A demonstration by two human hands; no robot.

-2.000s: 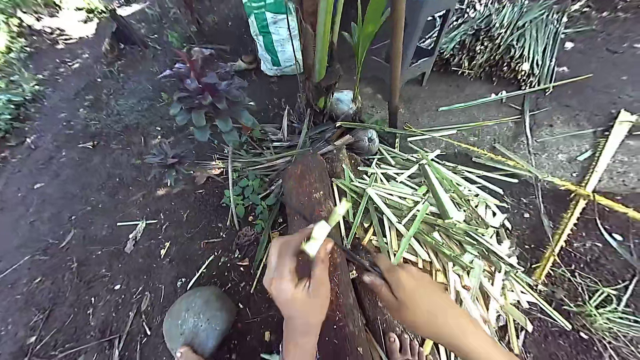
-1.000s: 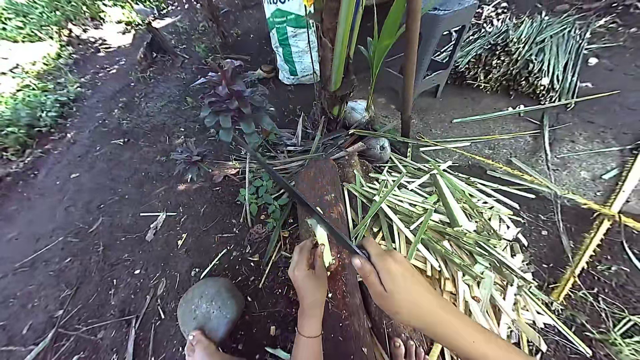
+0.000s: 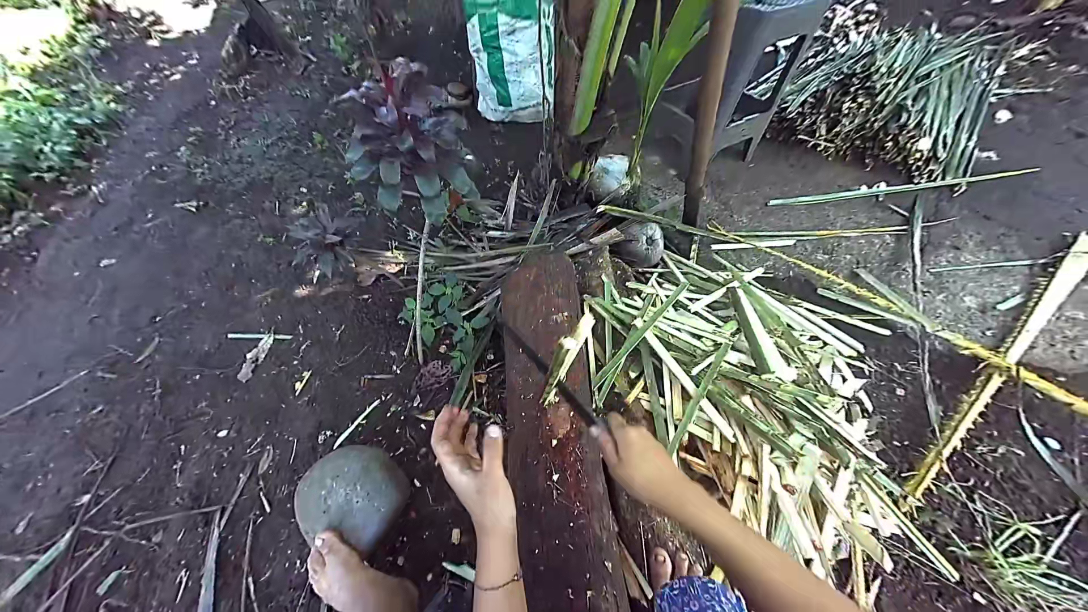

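Note:
My right hand (image 3: 633, 455) grips the handle of a long dark knife (image 3: 544, 365), its blade slanting up and left across a reddish-brown wooden plank (image 3: 544, 510). Against the blade, above the plank, is a short pale green-yellow piece of plant stalk (image 3: 568, 353). Left of the plank my left hand (image 3: 469, 450) has its fingers spread and curled upward, with nothing seen in it. Beside the plank on the right lies a heap of cut green and pale leaf-stalk strips (image 3: 756, 365).
A rounded grey stone (image 3: 353, 497) sits under my left foot. Beyond the plank are a coconut (image 3: 642, 244), a wooden pole (image 3: 710, 110), a white and green sack (image 3: 510, 59) and a grey plastic chair (image 3: 756, 76). A yellow rope (image 3: 960, 340) crosses the ground at right.
My left hand has let go of the stalk piece and moved left off the plank. The knife, raised across the plank one second ago, is now lower, with the piece at its blade.

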